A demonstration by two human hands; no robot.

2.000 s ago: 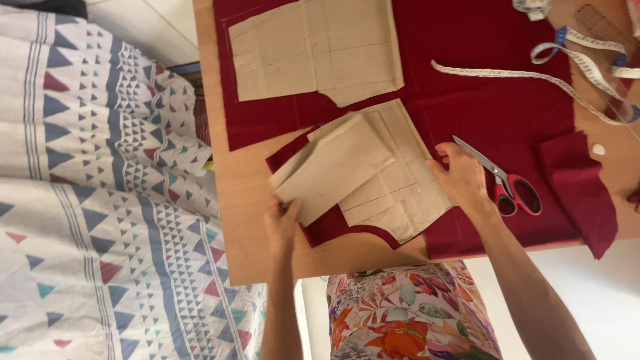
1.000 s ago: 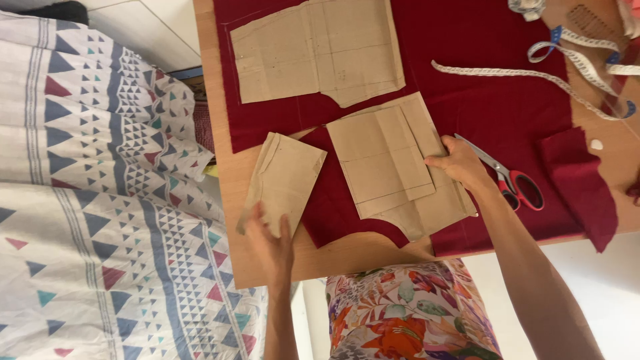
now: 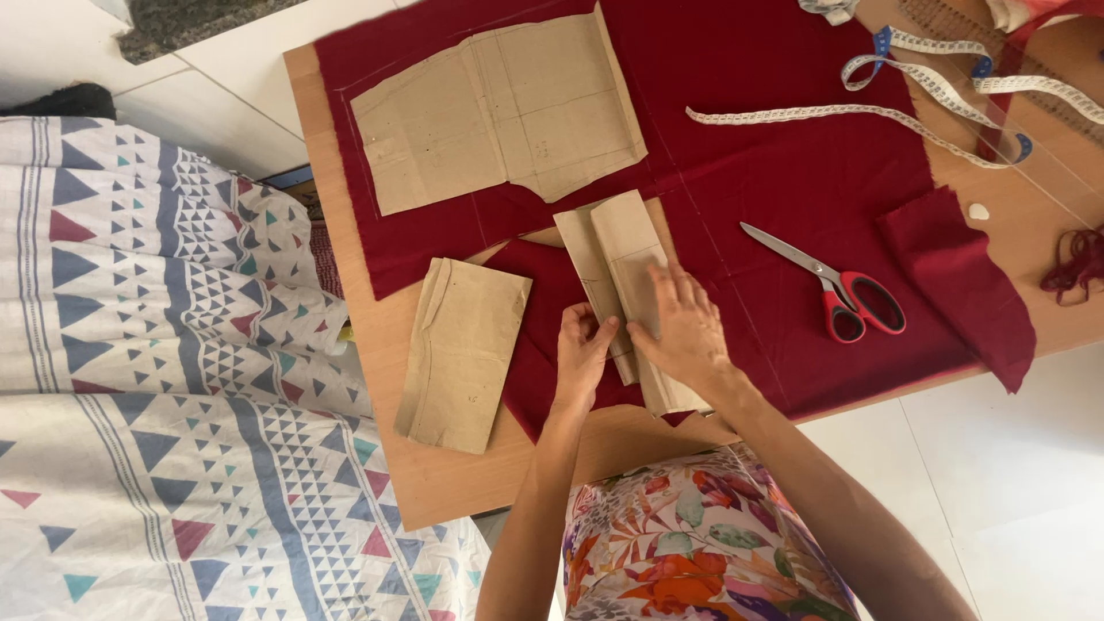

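Observation:
A brown paper pattern piece [image 3: 634, 237], folded lengthwise into a narrow strip, lies on a cut dark red fabric piece [image 3: 539, 310]. My left hand [image 3: 586, 349] pinches the strip's left edge between thumb and fingers. My right hand [image 3: 686, 328] rests spread on its right half, pressing it. Left of my hands lies a folded brown paper pattern [image 3: 470, 354] on the wooden table. A larger unfolded paper pattern [image 3: 509, 108] lies on the big dark red cloth [image 3: 733, 181] above. Scissors with red and black handles [image 3: 832, 285] lie on the cloth right of my right hand, blades slightly apart.
A white tape measure [image 3: 802, 114] curls across the cloth to the upper right. A loose flap of red cloth [image 3: 957, 285] hangs over the near right edge of the table [image 3: 448, 483]. A white chalk piece [image 3: 978, 211] and red scraps [image 3: 1074, 263] lie at the right.
My left hand has let go of the folded pattern at the left and moved right to the other one. That other pattern, lying wider before, is now folded narrower, with both hands on it.

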